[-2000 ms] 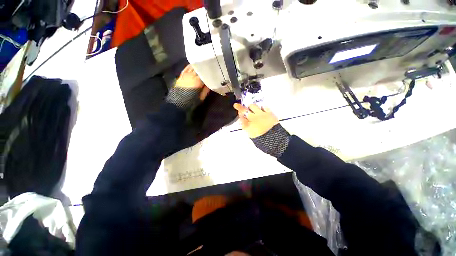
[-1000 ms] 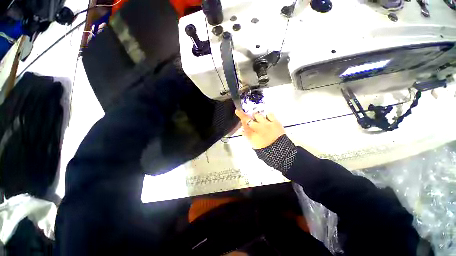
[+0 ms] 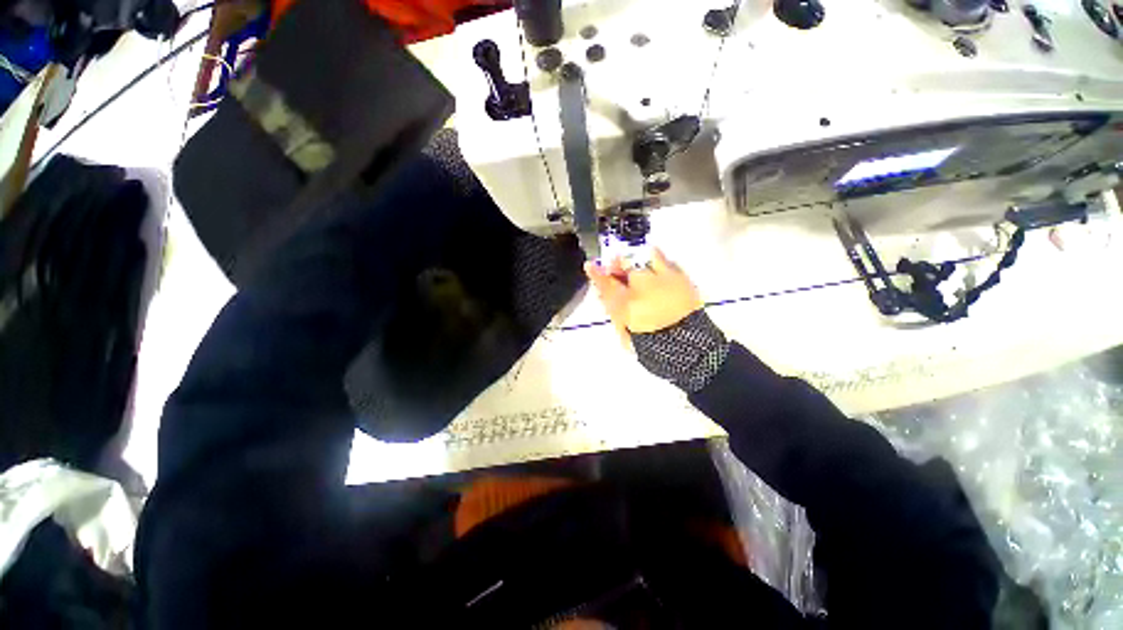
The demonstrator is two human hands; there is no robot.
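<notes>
A black padded mesh panel (image 3: pixel 425 369) lies on the white table left of the needle area, its right corner at the presser foot (image 3: pixel 631 228). A camouflage band (image 3: pixel 286 126) shows on its upper left part. A dark narrow strip (image 3: pixel 576 154) hangs down the front of the machine head to the foot. My right hand (image 3: pixel 653 298) is at the foot, fingertips at the strip's lower end; its grip is unclear. My left hand is hidden behind the panel and my dark sleeve.
The white sewing machine (image 3: pixel 776 74) with its lit display fills the upper right. A black jointed metal piece (image 3: pixel 930 286) is on its bed. A dark stack (image 3: pixel 68 308) and a white sack (image 3: pixel 62 492) are at left. Clear plastic (image 3: pixel 1022 455) is at lower right.
My left hand, visible two seconds ago beside the machine head, is now hidden. The panel has swung left and turned, its lower edge nearer the table front. My right hand stays near the foot.
</notes>
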